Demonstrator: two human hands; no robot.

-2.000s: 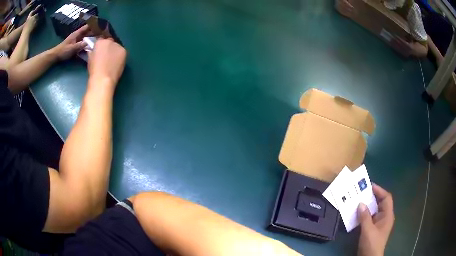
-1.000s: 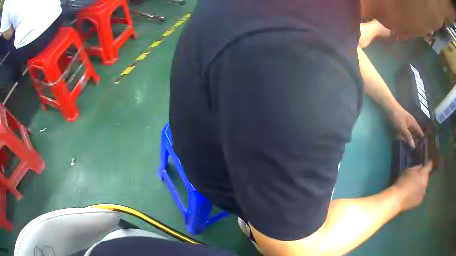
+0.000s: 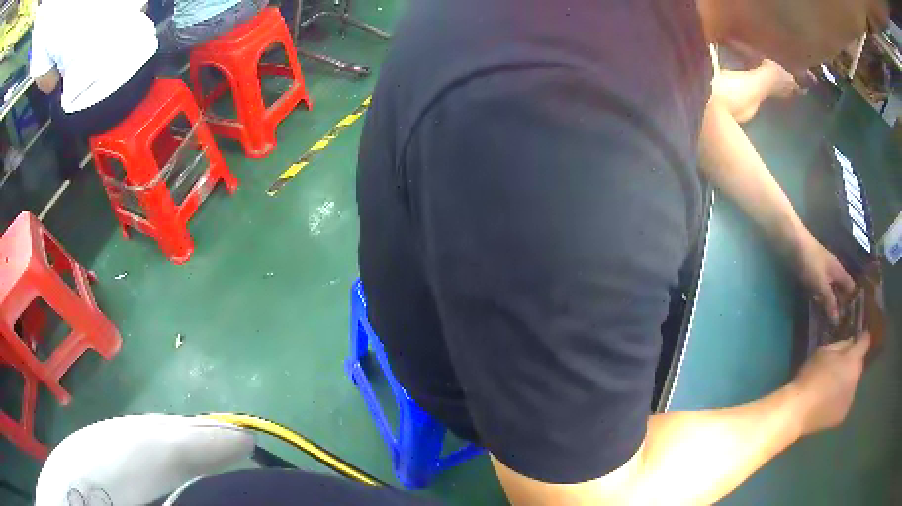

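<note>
Neither of my hands is in the picture. Nearest in front of me is a neighbouring person in a dark T-shirt (image 3: 554, 237), seated at the green table (image 3: 737, 326). Both of that person's hands are on an open retail box (image 3: 823, 316) at the right edge of the view; its contents are dark and blurred. Behind it stands a row of black boxes with white labels (image 3: 851, 198).
Red plastic stools (image 3: 158, 148) stand on the green floor (image 3: 237, 326) at left. A blue stool (image 3: 420, 435) is under the neighbour. A person in a white top (image 3: 94, 49) sits at the far left. A pale rounded shape with a yellow-black edge (image 3: 148, 460) is at bottom left.
The view has swung left from the table, taking my box and the hand with cards out of sight. Since one second ago, the scene has shifted slightly right.
</note>
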